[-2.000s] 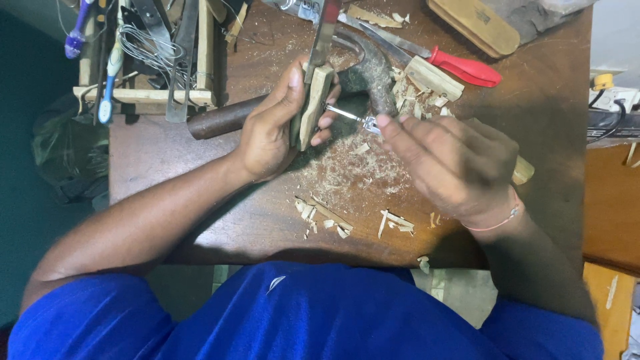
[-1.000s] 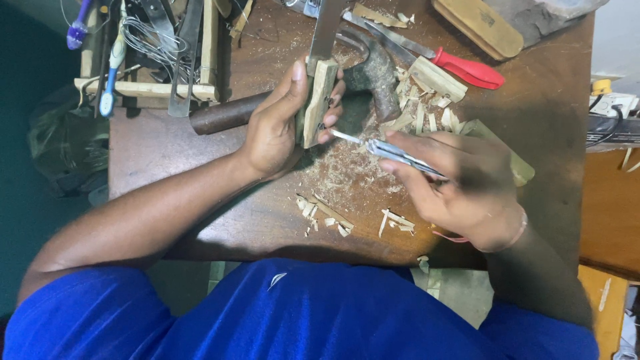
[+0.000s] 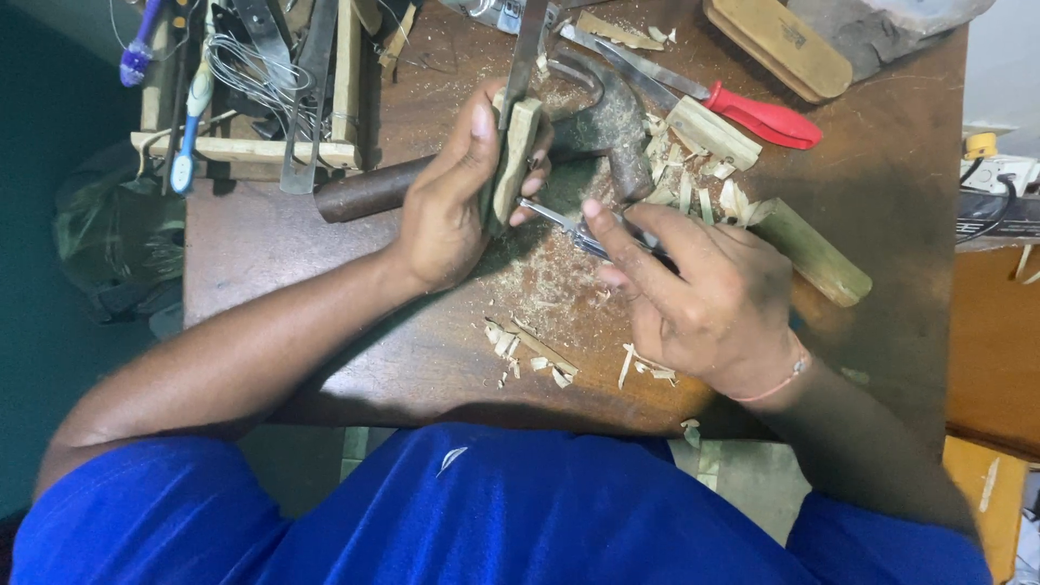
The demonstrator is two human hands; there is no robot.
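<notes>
My left hand [image 3: 455, 191] is closed around a wooden knife handle [image 3: 517, 154], whose flat metal blade [image 3: 526, 53] points up and away. In my right hand [image 3: 703, 284] is a small folding multi-tool [image 3: 589, 241]; its thin metal tip lies close to the lower end of the handle and my left fingertips. Whether the tip touches the wood I cannot tell. Behind the left hand a claw hammer [image 3: 626, 154] lies on the wooden table, its dark shaft [image 3: 370, 191] passing beneath that hand. Wood shavings [image 3: 532, 349] and sawdust are scattered between and below both hands.
At the upper left stands a wooden tray [image 3: 244, 150] with wire, toothbrushes and metal strips. A red-handled tool [image 3: 764, 118], a split wood piece [image 3: 715, 134], a bamboo-like piece [image 3: 816, 252] and a wooden brush [image 3: 780, 45] lie at right. A power strip [image 3: 995, 172] is beyond the table's right edge.
The multi-tool's visible body has shifted within my moving right hand, and its tip stays near the wooden handle. My left hand keeps hold of the knife in about the same place.
</notes>
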